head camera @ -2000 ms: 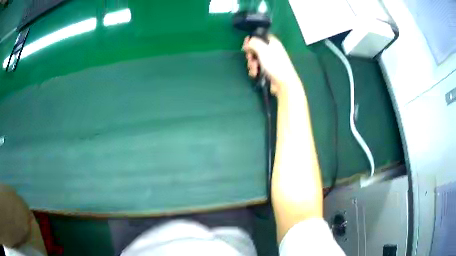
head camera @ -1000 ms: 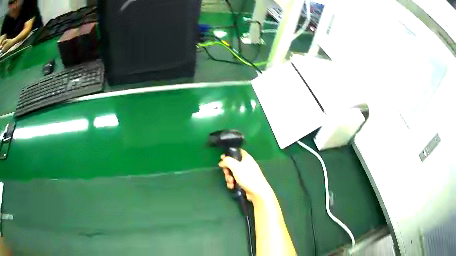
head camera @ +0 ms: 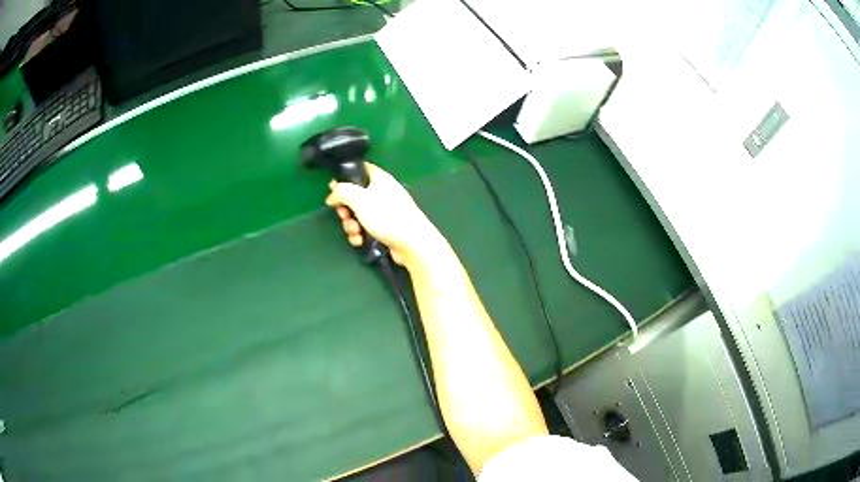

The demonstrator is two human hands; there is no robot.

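Observation:
A black handheld barcode scanner [head camera: 338, 149] is upright in my right hand [head camera: 379, 209], its wide head over the glossy green conveyor belt [head camera: 217, 198]. My fingers wrap around its grip. The black scanner cable [head camera: 412, 325] runs down from the grip over the matt green mat [head camera: 236, 348] to the front edge, beside my forearm. My left hand is not in view. No phone shows on the visible part of the belt.
A white sheet or board [head camera: 454, 66] and a white box [head camera: 566, 102] stand right of the scanner. A white cable [head camera: 556, 221] and thin black cable cross the mat. A keyboard [head camera: 52, 122] and large black monitor [head camera: 179, 42] are beyond the belt. Light cabinets stand at right.
The view has shifted, so the scanner and my right hand appear further left and higher than a second ago. The phone part at the left edge has left view. My right hand still holds the scanner.

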